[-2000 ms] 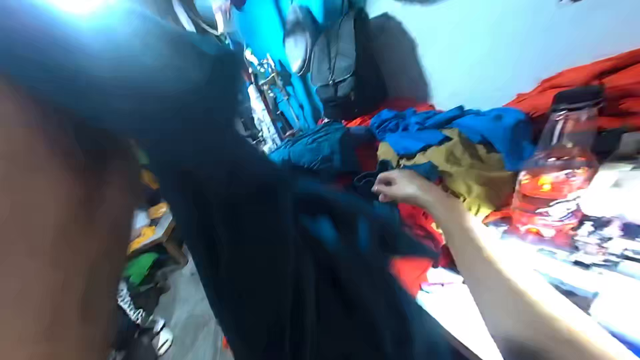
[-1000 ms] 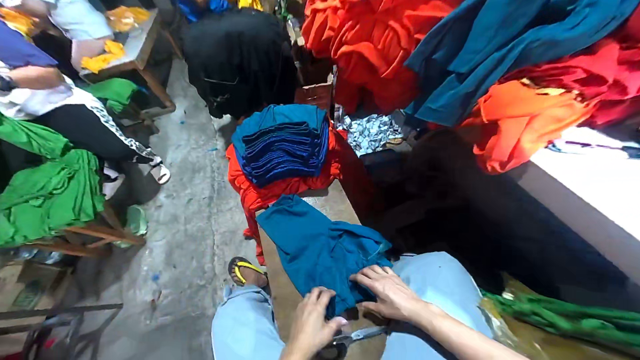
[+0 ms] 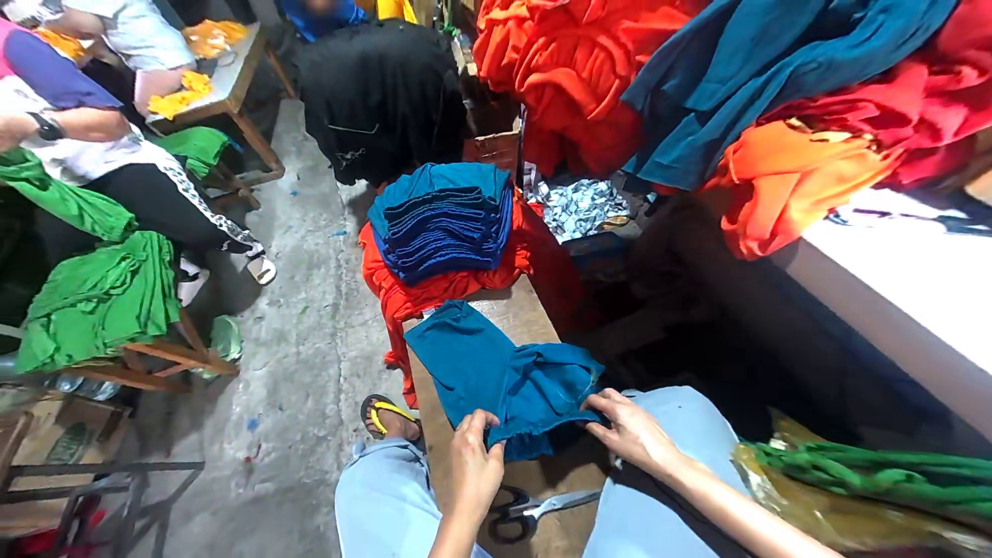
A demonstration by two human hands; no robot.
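Note:
A teal fabric garment piece (image 3: 496,372) lies on the wooden bench (image 3: 527,310) between my knees, one part of it stretched toward the upper left. My left hand (image 3: 474,457) pinches its lower left edge between thumb and fingers. At the lower right edge, my right hand (image 3: 632,430) grips the cloth the same way. A pair of scissors with black handles (image 3: 542,511) lies on the bench just below the cloth, between my wrists. Farther along the bench, a folded stack of teal and blue cloth (image 3: 446,225) rests on red fabric (image 3: 387,291).
A black cloth-covered heap (image 3: 380,101) stands beyond the stack. Red and teal fabrics (image 3: 697,85) hang at upper right, near a white tabletop (image 3: 914,271). Green cloth (image 3: 108,302) lies on a wooden stool at left, beside a seated person (image 3: 85,147). Green strips (image 3: 868,473) lie at lower right.
The view has swung down from the wall and fabric piles to the bench. Since one second ago, my hands have moved apart to the two lower sides of the teal piece, uncovering more of the scissors.

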